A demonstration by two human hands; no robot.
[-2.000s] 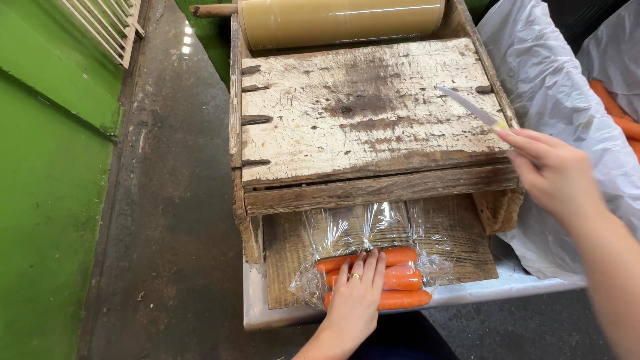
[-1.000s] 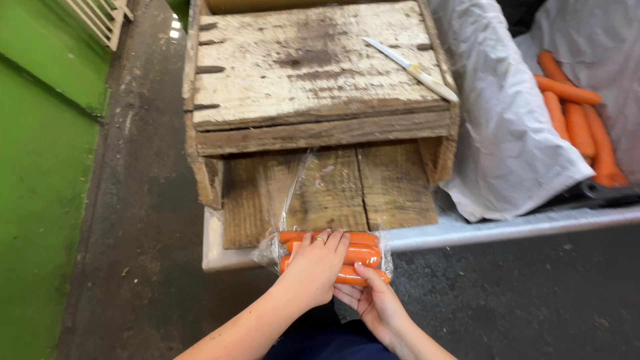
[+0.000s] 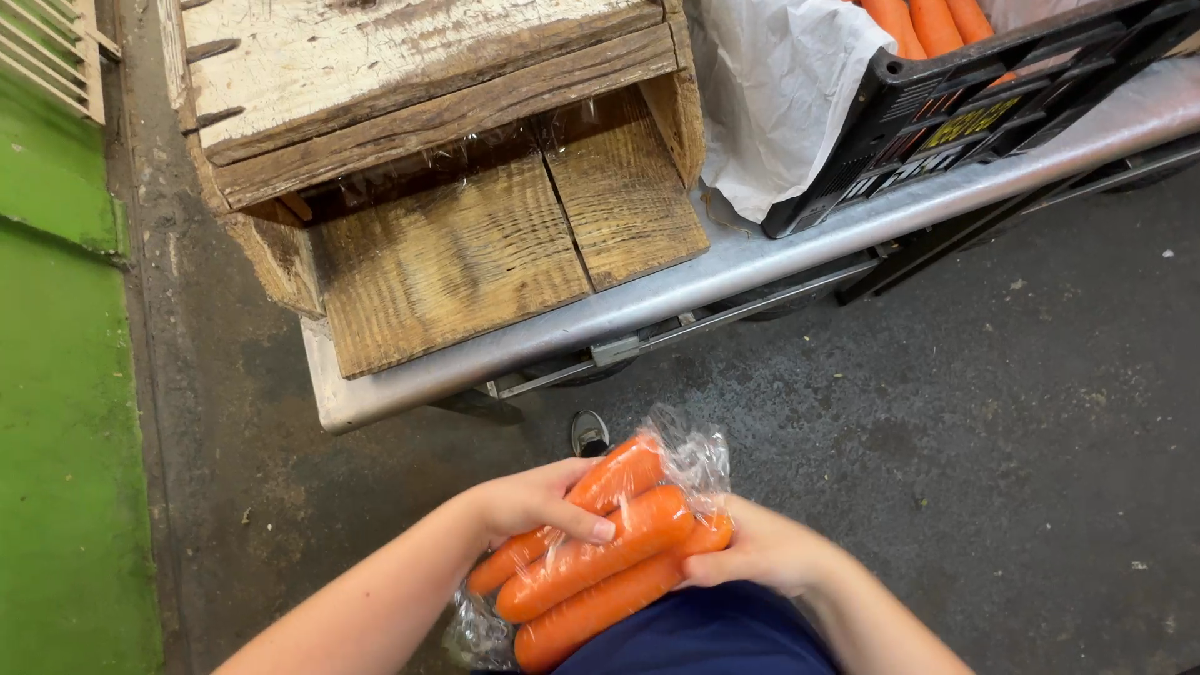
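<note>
Close to my body, off the table edge, a bundle of carrots (image 3: 600, 553) is wrapped in clear plastic film. My left hand (image 3: 539, 511) grips the bundle from its upper left side, thumb over the top. At the right end my right hand (image 3: 759, 548) holds it, with the thumb against the lowest carrot and its fingers hidden. Loose film (image 3: 694, 455) bunches at the upper right end, and more of it (image 3: 478, 633) gathers at the lower left end.
A worn wooden stand (image 3: 450, 112) with a lower board (image 3: 450, 272) rests on a metal table (image 3: 750, 281). To its right, a black plastic crate (image 3: 984, 122) lined with white paper (image 3: 778, 103) holds loose carrots (image 3: 928, 23). A green wall (image 3: 66, 422) is at the left.
My right hand has let go of the knife, left on the stand's top one second ago. Both hands have brought the wrapped carrots off the lower board toward my body. The view has shifted.
</note>
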